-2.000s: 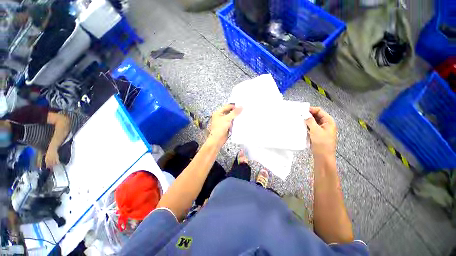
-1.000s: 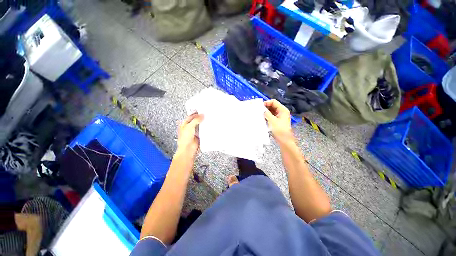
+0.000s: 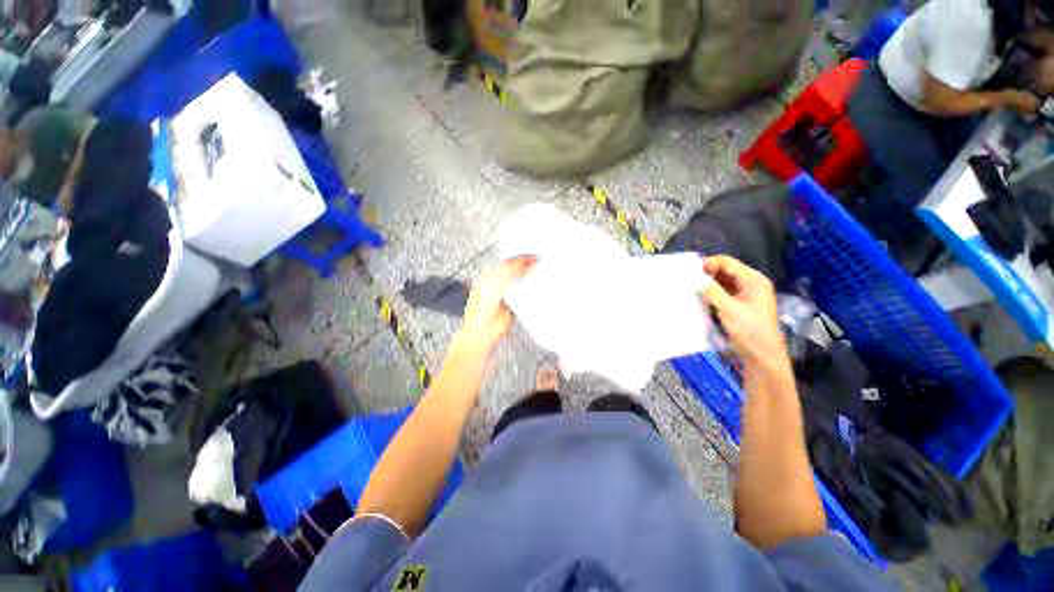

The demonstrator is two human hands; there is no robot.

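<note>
White cut pieces [image 3: 607, 298] are held up in front of me at waist height, above the floor. They look thin and overlap, with uneven edges; how many there are I cannot tell. My left hand [image 3: 497, 303] grips their left edge between thumb and fingers. My right hand [image 3: 742, 306] grips their upper right edge. The fingertips behind the pieces are hidden.
A blue crate [image 3: 896, 330] with dark cloth stands at the right. Khaki sacks [image 3: 578, 98] stand ahead. A white box [image 3: 237, 174] on a blue stool and a white tub [image 3: 173, 312] with dark cloth are at the left. A person [image 3: 942, 58] sits beyond a red stool [image 3: 815, 133].
The view has moved forward along the floor, with the sacks nearer and the crate now at my right. Both hands still hold the white pieces. The white table at the left has left the view.
</note>
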